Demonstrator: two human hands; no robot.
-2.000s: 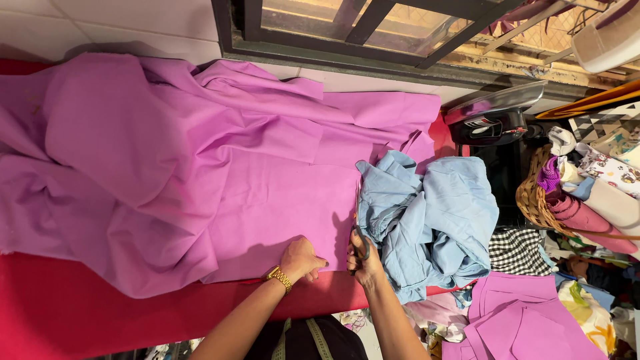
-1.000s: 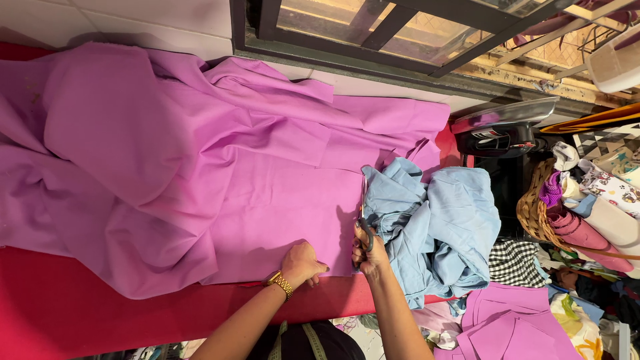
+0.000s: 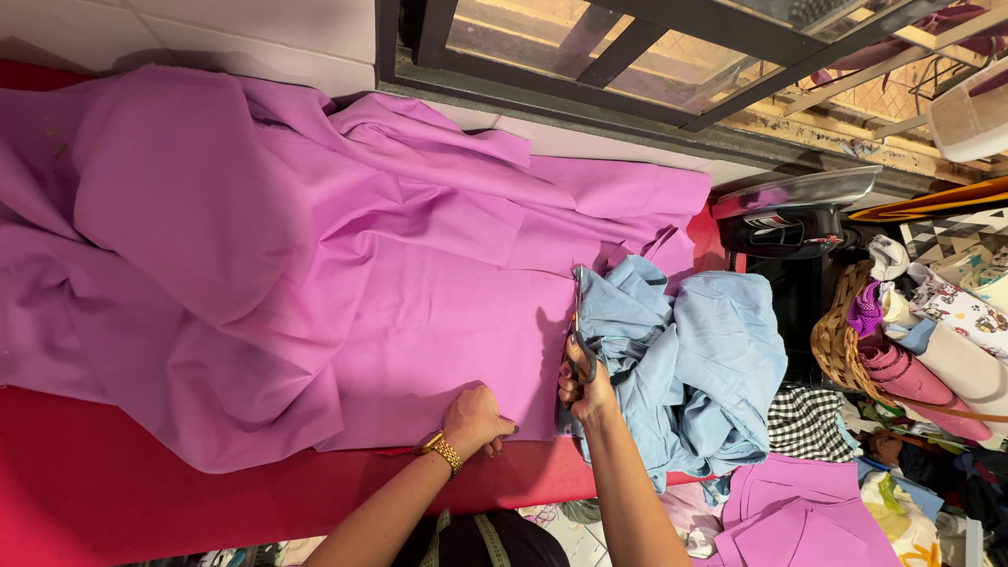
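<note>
A large pink-purple fabric [image 3: 441, 315] lies over the red-covered table [image 3: 260, 504], flat near my hands and bunched to the left. My left hand [image 3: 478, 421], with a gold watch on the wrist, rests on the fabric's near edge, thumb pointing right. My right hand [image 3: 584, 386] grips dark-handled scissors [image 3: 581, 315] at the fabric's right edge, blades pointing away from me. Whether the blades are apart is hard to tell. Crumpled light blue fabric [image 3: 717, 339] lies just right of the scissors and touches my right hand's area.
A clothes iron [image 3: 780, 228] lies beyond the blue fabric. At right stand a wicker basket [image 3: 841, 339] of rolled cloth, a black-and-white checked cloth [image 3: 811, 425] and cut purple pieces [image 3: 803, 512]. A dark-framed window [image 3: 543, 90] borders the far side.
</note>
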